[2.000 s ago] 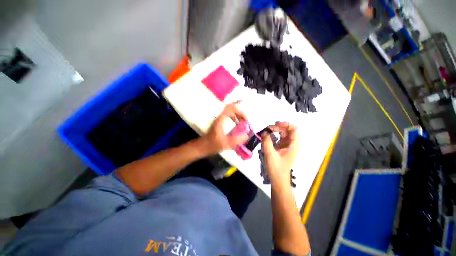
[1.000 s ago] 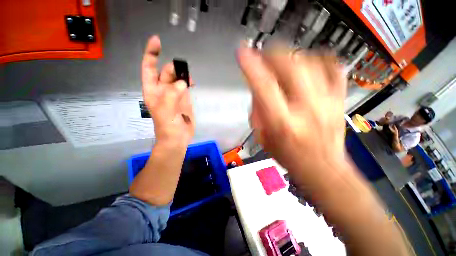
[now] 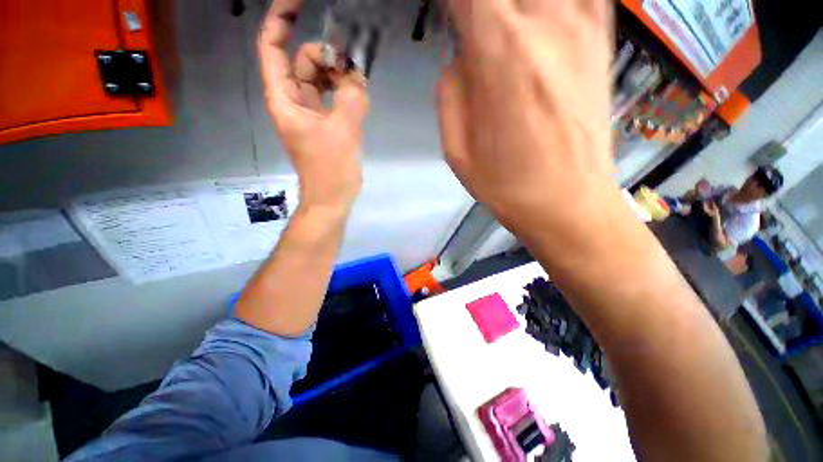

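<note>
My left hand [image 3: 327,113] is raised near the top edge, with its thumb and a finger closed on a small dark piece [image 3: 364,52] against a blurred, silvery overhead fitting [image 3: 354,20]. My right hand [image 3: 534,108] is raised to the right of it, back towards me; its fingertips are cut off by the top edge, so its grip is hidden. A pink holder [image 3: 514,420] with a dark slot stands on the white table [image 3: 451,329]. A small pile of black pieces [image 3: 558,444] lies beside it.
A pink pad [image 3: 493,317] and a larger black pile [image 3: 561,325] lie farther back, partly behind my right forearm. A blue bin [image 3: 397,302] stands left of the table. Orange panels [image 3: 77,59] and posted sheets [image 3: 180,226] are ahead. Another person [image 3: 744,212] is at the far right.
Both hands went from the pink holder up to the overhead fittings. In the last second they rose further, and the left hand brought its black piece to a fitting. The view tilted up.
</note>
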